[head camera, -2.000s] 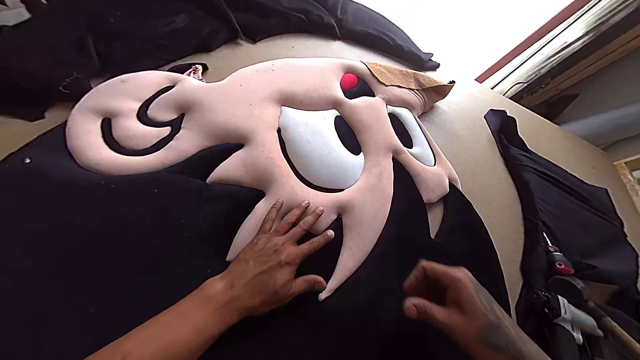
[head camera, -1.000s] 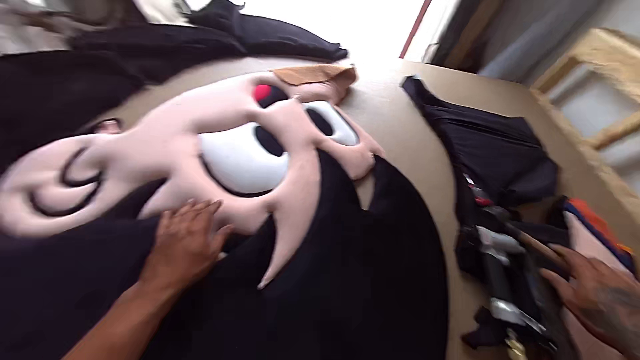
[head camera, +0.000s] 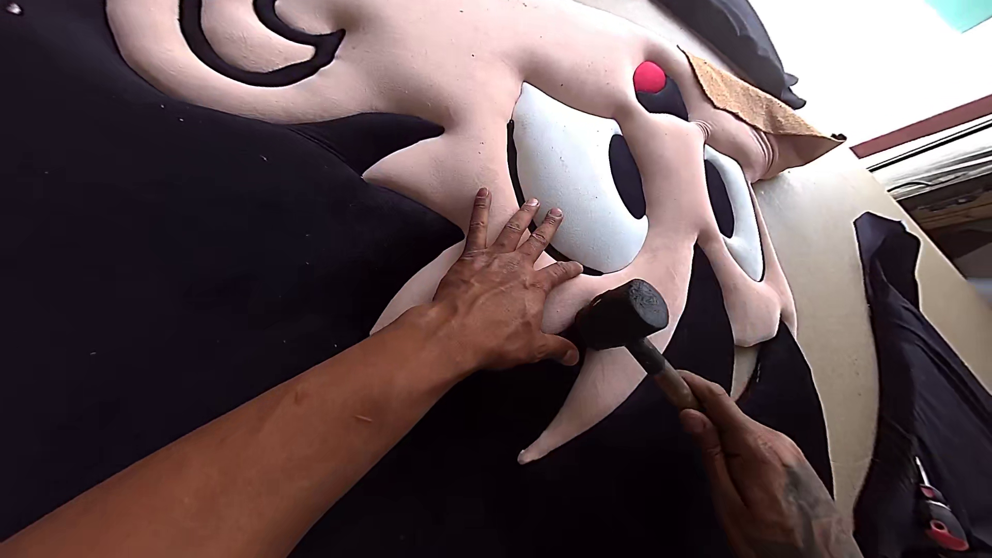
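Observation:
A padded cartoon face panel (head camera: 434, 70) covered in pink fabric, with white eyes, spreads across black fabric (head camera: 194, 271). My left hand (head camera: 504, 298) rests with fingers apart on the pink part below the larger white eye (head camera: 570, 186), its fingertips near the eye's lower edge. My right hand (head camera: 752, 449) grips the handle of a black rubber mallet (head camera: 624, 314). The mallet's head is just right of my left thumb, over the pink cheek; whether it touches the panel I cannot tell. A red round piece (head camera: 649, 77) sits above the eyes.
A brown fabric flap (head camera: 752, 105) lies along the face's upper right edge. On the light board (head camera: 821, 232) at the right is more black fabric (head camera: 914, 333), with a red and black screwdriver (head camera: 938, 515) on it. Another dark fabric piece (head camera: 732, 39) lies at the top.
My right hand, empty at first and then reaching among the tools at the right, now holds the mallet beside my left hand. My left hand has stayed on the pink panel. The view has shifted.

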